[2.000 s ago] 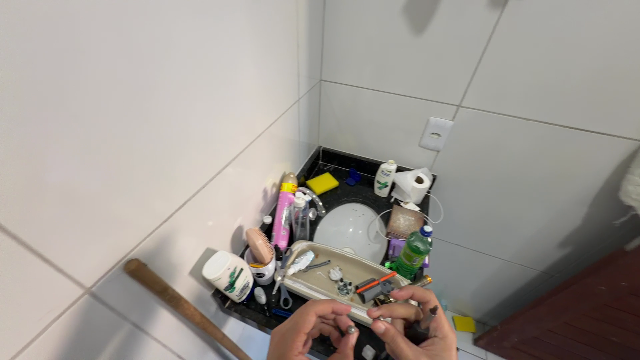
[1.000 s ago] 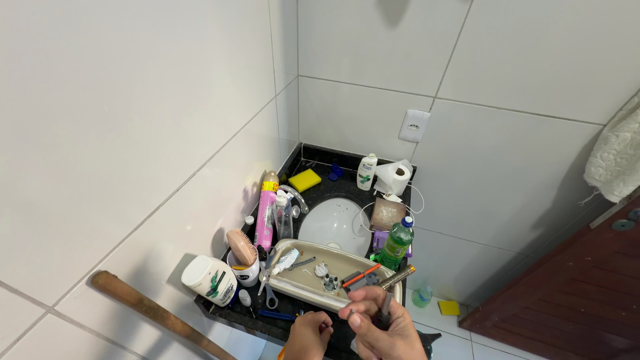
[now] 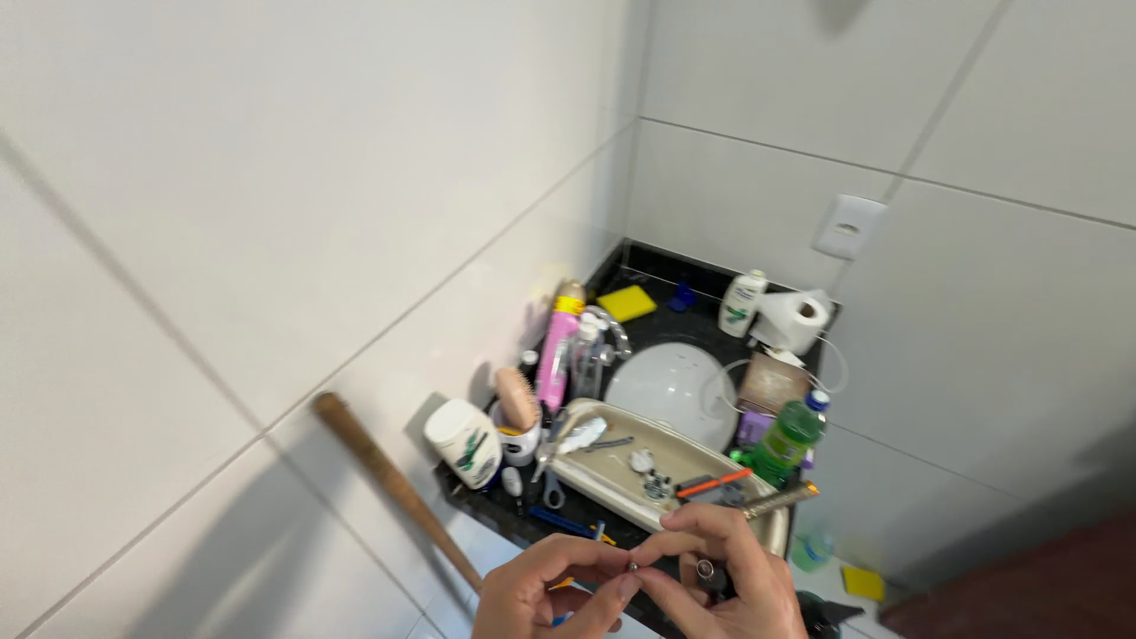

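My left hand and my right hand meet at the bottom of the view, their fingertips pinching a tiny metal piece between them. A patterned metal rod sticks out past my right fingers, and a dark cylindrical part sits in the right palm; whether the two are one object I cannot tell. Just beyond the hands lies a beige tray across the sink's front. It holds small metal parts, an orange stick, a grey slender tool and a crumpled white tube.
Behind the tray is a white basin in a black stone counter. Bottles, a pink spray can, a green bottle, a toilet roll and a yellow sponge crowd it. A wooden handle leans at left.
My hands, apart one second ago, have come together at the fingertips. The rod in the right hand now lies lower and flatter. The view has shifted somewhat.
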